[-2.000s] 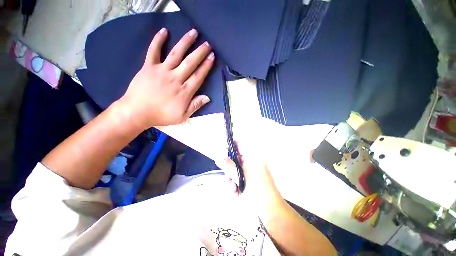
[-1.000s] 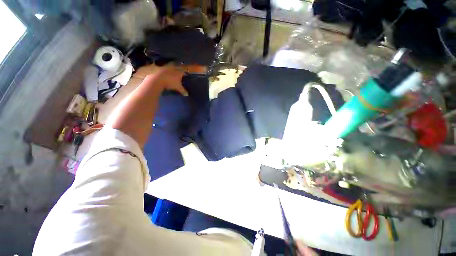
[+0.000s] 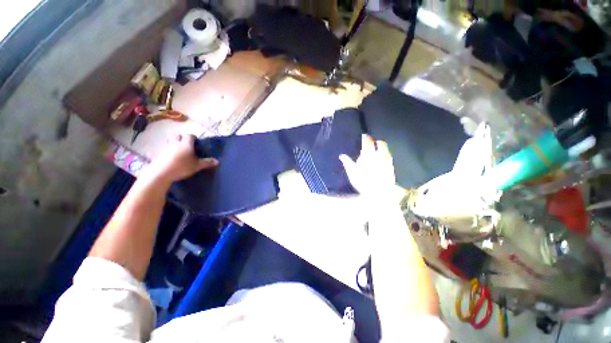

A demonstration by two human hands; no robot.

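Observation:
Dark navy fabric panels (image 3: 238,167) lie across the white table (image 3: 301,231), with stepped pale edges near their middle. My left hand (image 3: 179,159) grips the left end of the top panel, thumb on top; the fingers under it are hidden. My right hand (image 3: 370,167) rests on the panels right of the stepped edges, thumb apart from the bent fingers. The black handle of the scissors (image 3: 364,277) shows beside my right forearm at the table's front edge; the blades are not visible.
The sewing machine (image 3: 455,191) and a green holder (image 3: 532,161) stand at right. Red-and-yellow scissors (image 3: 474,303) lie below them. A brown board (image 3: 228,84) with a white roll (image 3: 201,25) and small tools is at upper left. A blue crate rim (image 3: 208,271) is below the table edge.
My left hand has come back from the far side to the panel's left end. My right hand has moved from the bottom edge onto the panels; the scissors now show beside the forearm.

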